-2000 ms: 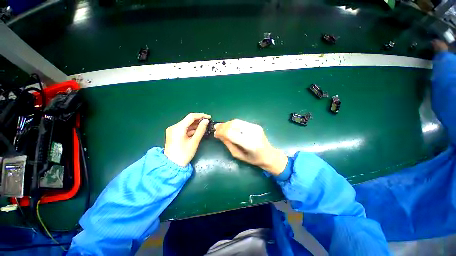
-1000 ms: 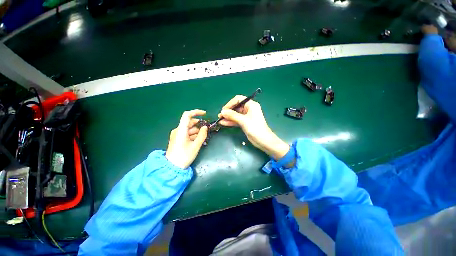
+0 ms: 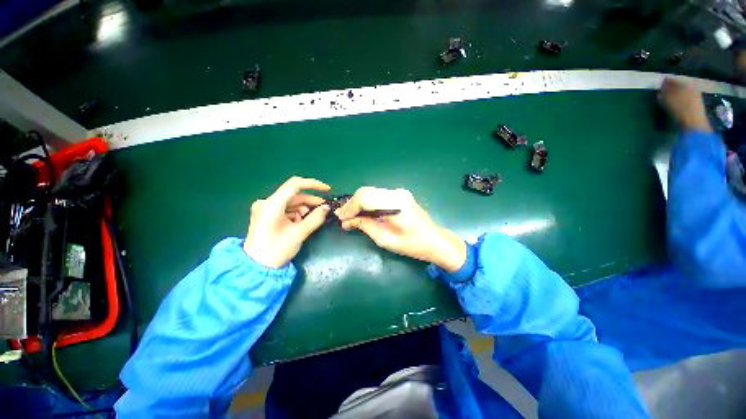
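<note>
My left hand (image 3: pixel 284 223) is bare and holds a small black electronic module (image 3: pixel 336 204) between thumb and fingers, just above the green bench. The fingers hide much of the module. My right hand (image 3: pixel 394 226) pinches a thin dark tool (image 3: pixel 383 213), perhaps tweezers, close against the module. The tool's back end shows past the fingers to the right; its tip is hidden. The two hands' fingertips are very near each other.
Three similar modules (image 3: pixel 481 183) lie right of my hands. Others (image 3: pixel 452 51) lie spaced beyond the speckled white strip (image 3: pixel 286 109). A red bin (image 3: pixel 114 278) with black devices and cables is at left. A neighbour's blue sleeve and hand (image 3: pixel 684 104) reach in at right.
The dark tool has swung from pointing up and right to nearly level as my right hand turned and lowered. The neighbour's hand has reached in towards the white strip.
</note>
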